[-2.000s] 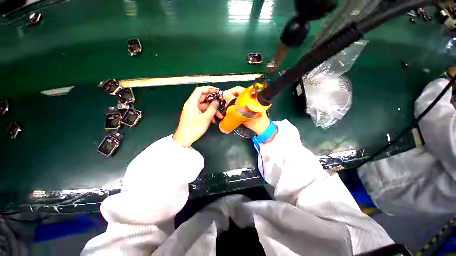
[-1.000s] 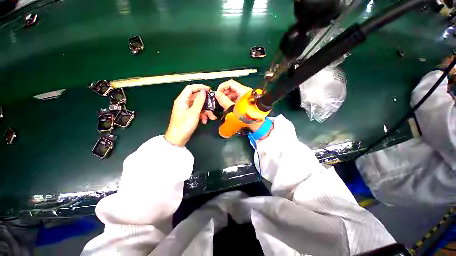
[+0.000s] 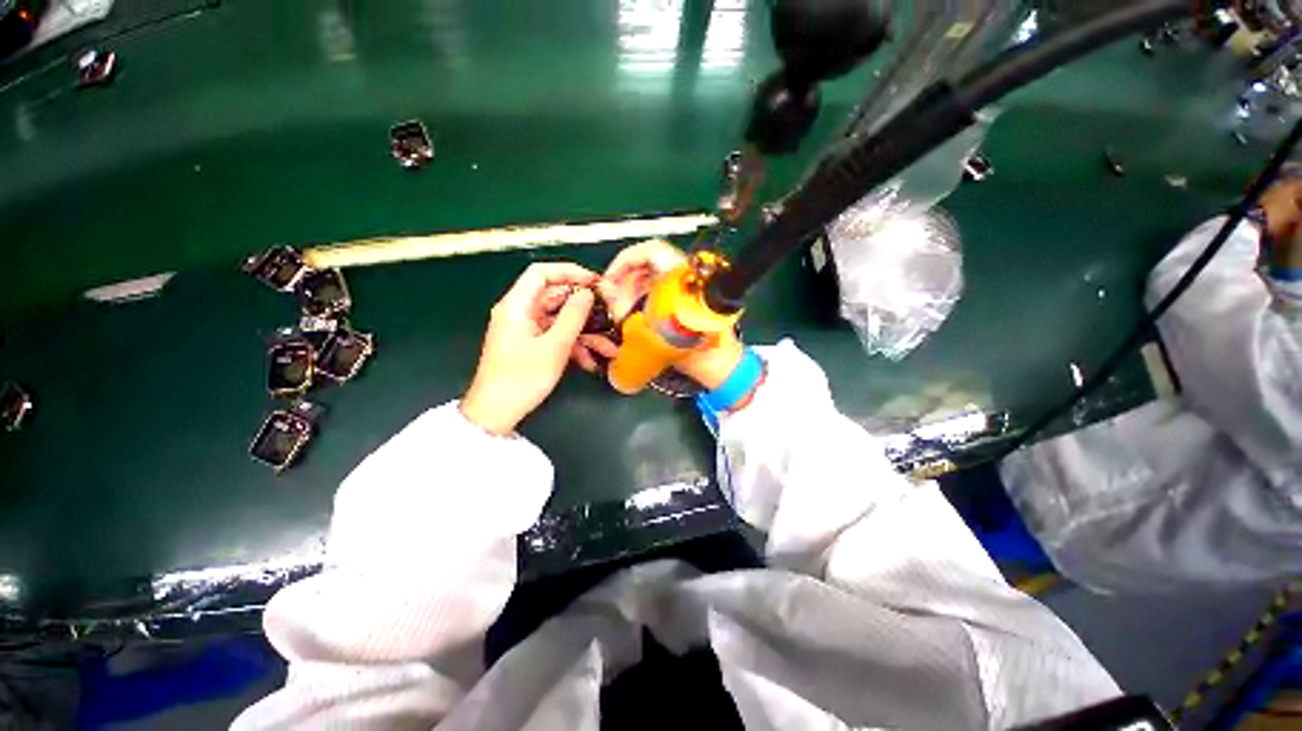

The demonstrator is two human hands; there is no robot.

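Observation:
My left hand (image 3: 531, 340) holds a small dark housing (image 3: 597, 317) between its fingertips, mostly hidden by the fingers. My right hand (image 3: 650, 271) is around the orange electric screwdriver (image 3: 660, 337), which lies tilted in it, and its fingertips are at the housing. A black cable (image 3: 857, 179) rises from the tool to the upper right. Part of a dark round dish (image 3: 674, 384) shows beneath the tool. Several square housings (image 3: 291, 366) lie clustered on the green bench to the left of my left hand. Any screw is too small to tell.
A cream-yellow strip (image 3: 507, 240) lies beyond my hands. A clear plastic bag (image 3: 897, 271) lies at right. Single housings (image 3: 411, 143) lie farther back and at far left. Another person's white sleeve (image 3: 1207, 307) is at the right edge. The glossy bench edge (image 3: 643, 503) runs in front of me.
The housing has gone from clearly visible between my fingertips to mostly covered, as my hands closed together around it. The view has shifted slightly. The screwdriver stays in my right hand.

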